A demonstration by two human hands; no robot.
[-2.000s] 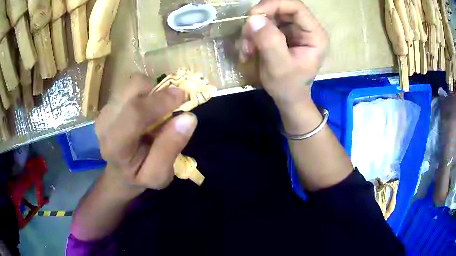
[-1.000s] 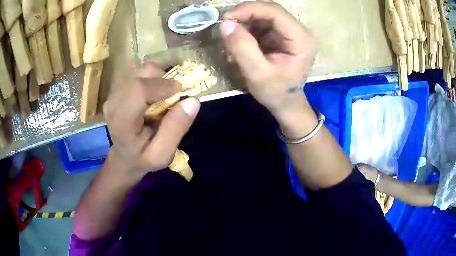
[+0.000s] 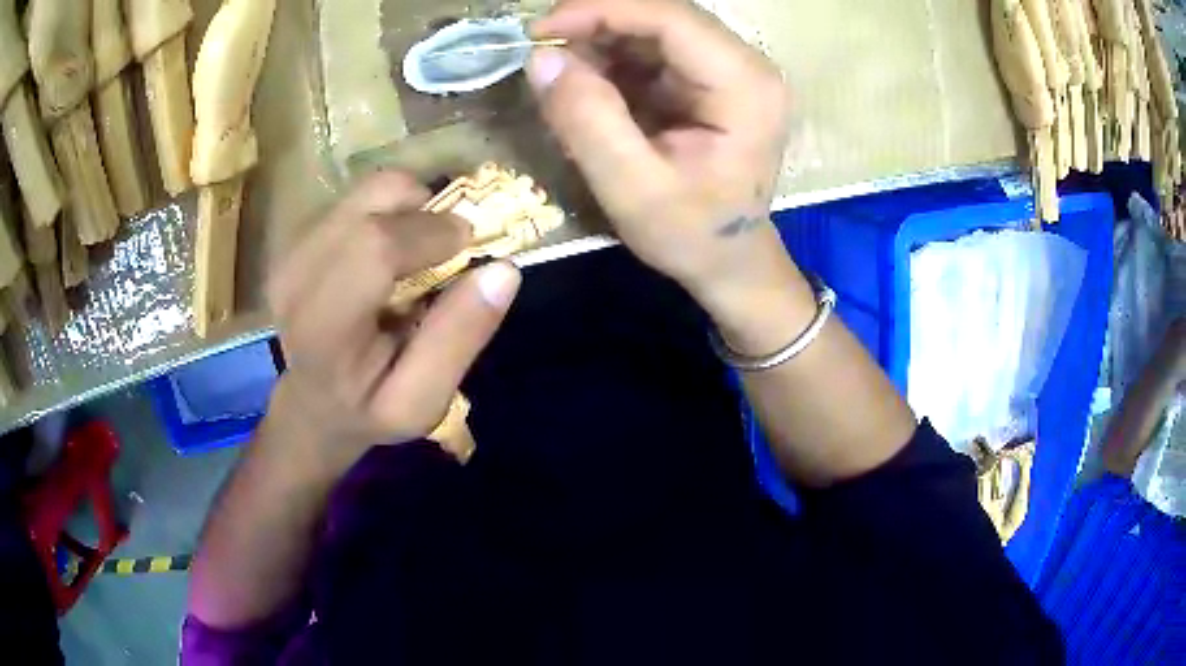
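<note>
My left hand (image 3: 371, 319) is closed around a carved wooden piece. Its pale ornate head (image 3: 505, 211) shows above my fingers at the bench edge, and part of its lower end shows below my hand. My right hand (image 3: 670, 137) pinches a thin pale applicator stick (image 3: 520, 46) between thumb and fingertips. The stick reaches over and into the oval white-rimmed glue cup (image 3: 419, 68), which has a greyish inside. Whether the stick's tip touches the liquid cannot be told.
Stacked wooden pieces (image 3: 224, 117) overlap on the bench at left, with more pieces (image 3: 1027, 78) at right. Blue crates (image 3: 1086, 299) stand below the bench edge, the right one with a white liner. A red stool (image 3: 81, 501) is lower left. Another person's arm (image 3: 1145, 390) is at far right.
My right hand has moved left, bringing the stick further over the cup. The other person's arm has drawn back from the right crate since one second ago. The view has shifted slightly.
</note>
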